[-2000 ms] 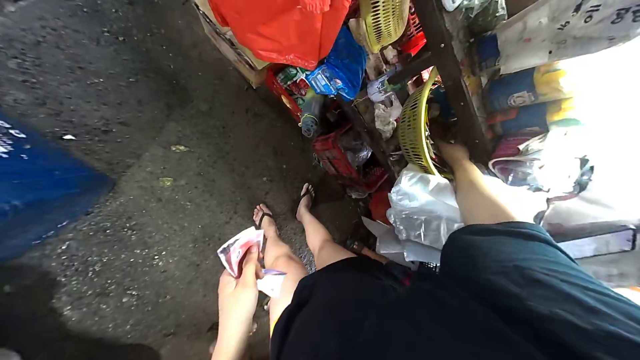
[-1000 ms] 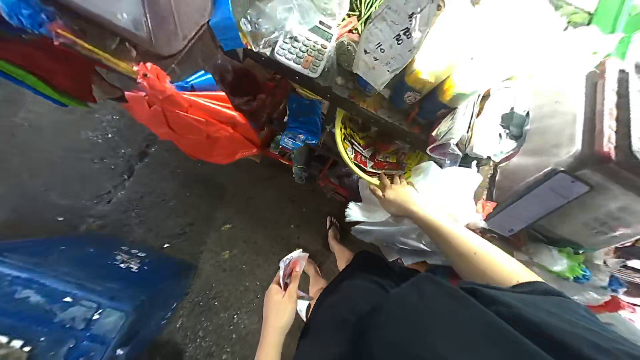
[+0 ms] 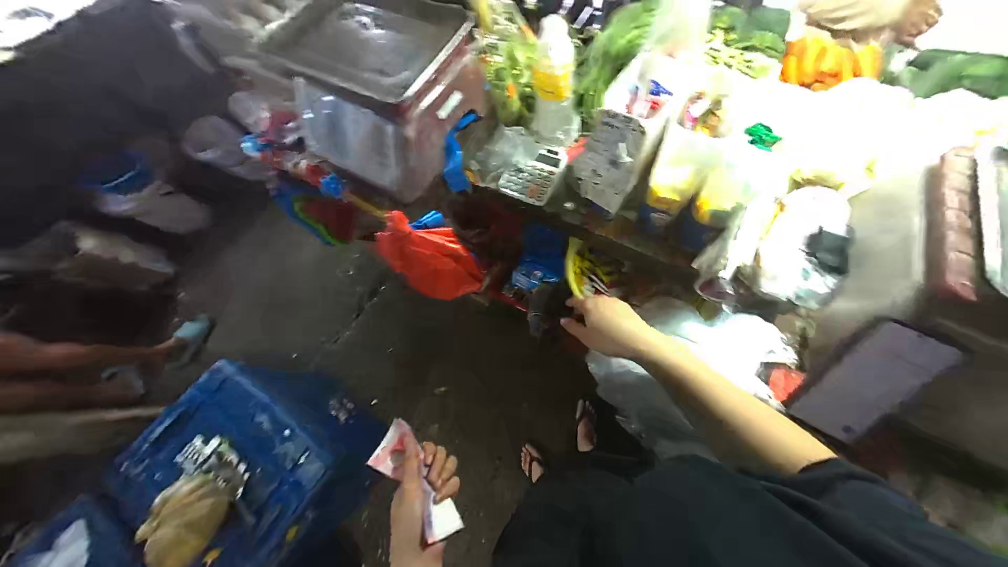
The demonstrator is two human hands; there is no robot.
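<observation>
Folded reddish banknotes (image 3: 441, 516) are gripped in my left hand (image 3: 424, 480), low in the view over the dark ground. My right hand (image 3: 610, 324) reaches to the rim of a yellow plastic basket (image 3: 577, 272) below the stall's edge; its thumb and fingers are at the rim, and whether they grip it is blurred. The basket holds small packets that I cannot make out. Clear and white plastic bags (image 3: 669, 354) hang beside my right forearm. A red plastic bag (image 3: 433, 260) hangs to the left of the basket.
A calculator (image 3: 534, 177), a handwritten cardboard sign (image 3: 610, 157) and a clear bottle (image 3: 554, 79) stand on the stall, with vegetables behind. A phone (image 3: 878, 378) lies at the right. A large lidded box (image 3: 378, 102) is at the upper left. Blue crates (image 3: 260, 441) stand lower left, near another person's legs (image 3: 87, 366).
The view has swung widely, showing more of the stall and blue crates. My right hand, further down in the basket two seconds ago, is now at its rim. My left hand still holds the banknotes.
</observation>
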